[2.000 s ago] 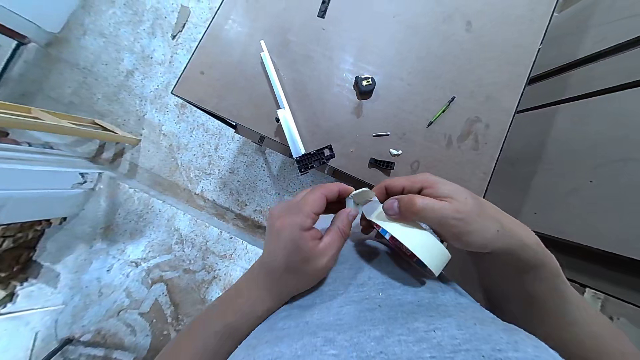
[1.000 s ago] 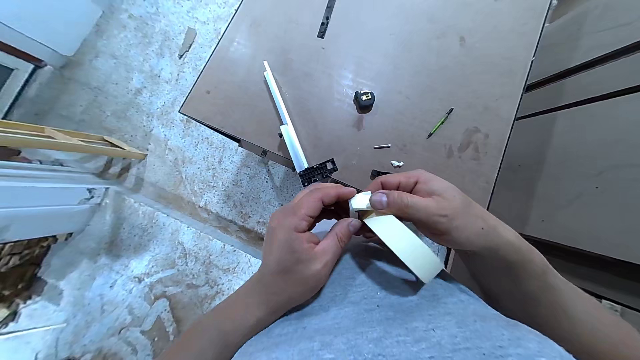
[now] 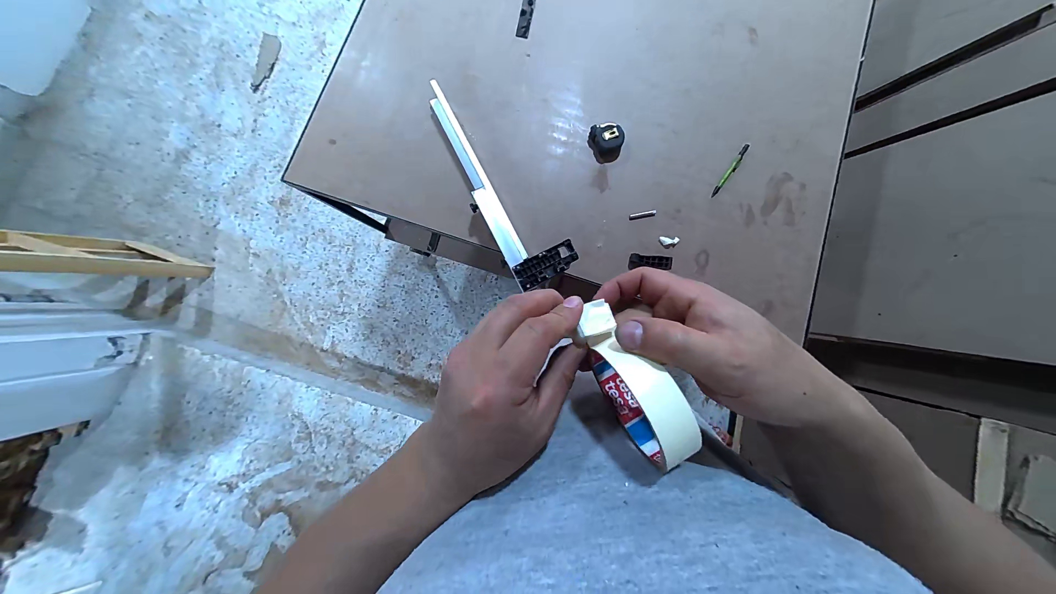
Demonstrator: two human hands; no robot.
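A roll of cream Tesa masking tape (image 3: 660, 404) hangs between my hands, close to my grey shirt. My right hand (image 3: 701, 338) grips the roll near its top with thumb and fingers. With thumb and fingertips my left hand (image 3: 520, 371) pinches a small folded piece of pale tape (image 3: 596, 320) at the top of the roll. Just beyond my left hand, a black plastic part (image 3: 546, 262) lies at the lower end of a white and silver metal strip (image 3: 474, 177) on the brown panel surface (image 3: 676, 82).
On the surface lie a tape measure (image 3: 607, 142), a green pencil or pen (image 3: 730, 170), a small metal pin (image 3: 642, 215), a white scrap (image 3: 668, 242) and black parts (image 3: 650, 261). A yellow wooden frame (image 3: 99, 256) is at the left, above the stained floor (image 3: 330, 280).
The pale piece at the top of the roll now shows as a small folded square between my fingertips. Both hands stay close together at the roll.
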